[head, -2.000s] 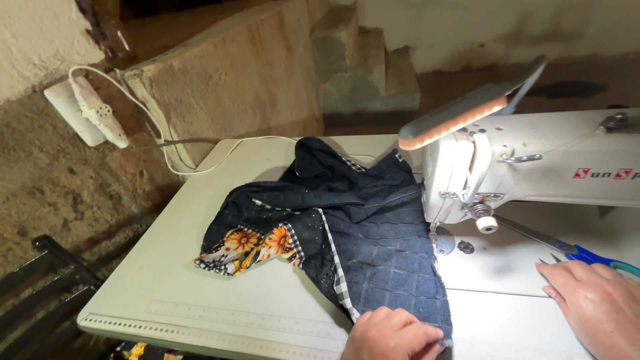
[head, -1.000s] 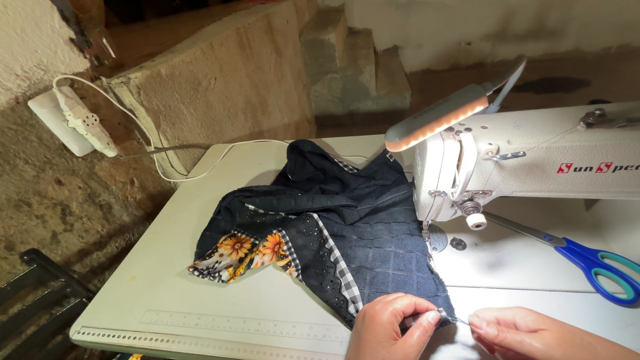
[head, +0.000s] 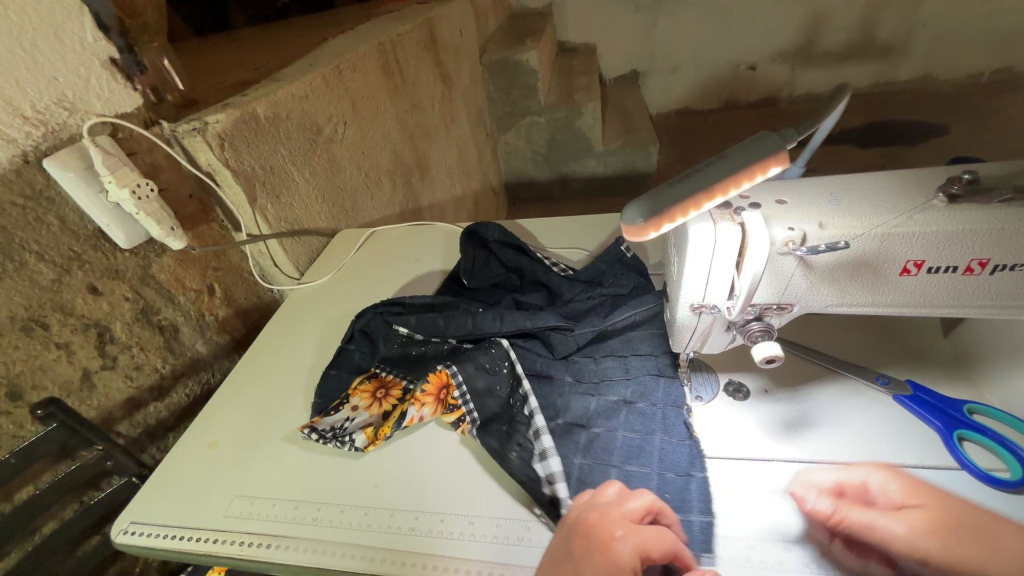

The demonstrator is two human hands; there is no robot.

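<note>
A dark blue garment (head: pixel 624 416) with black-and-white checked trim and a sunflower-print panel (head: pixel 400 404) is spread on the sewing table. Its right edge runs under the needle area of a white industrial sewing machine (head: pixel 864 248). My left hand (head: pixel 620 532) rests on the garment's near edge, fingers curled on the cloth. To the right of the cloth, my right hand (head: pixel 872 512) is slightly blurred, its fingers bent together; whether it holds a thread cannot be told. Blue-handled scissors (head: pixel 952 424) lie on the table beyond that hand.
A lit lamp (head: pixel 708 188) hangs over the machine head. Printed rulers (head: pixel 384 516) run along the table's near edge. A white cable crosses the far side to a plug (head: pixel 136 196) on the wall. A black chair (head: pixel 80 456) stands at the left, and concrete steps (head: pixel 568 104) rise behind.
My right hand was at the scissors, then came to the garment's corner beside my left hand, pinching something thin there. Now it is apart from the left hand, farther right.
</note>
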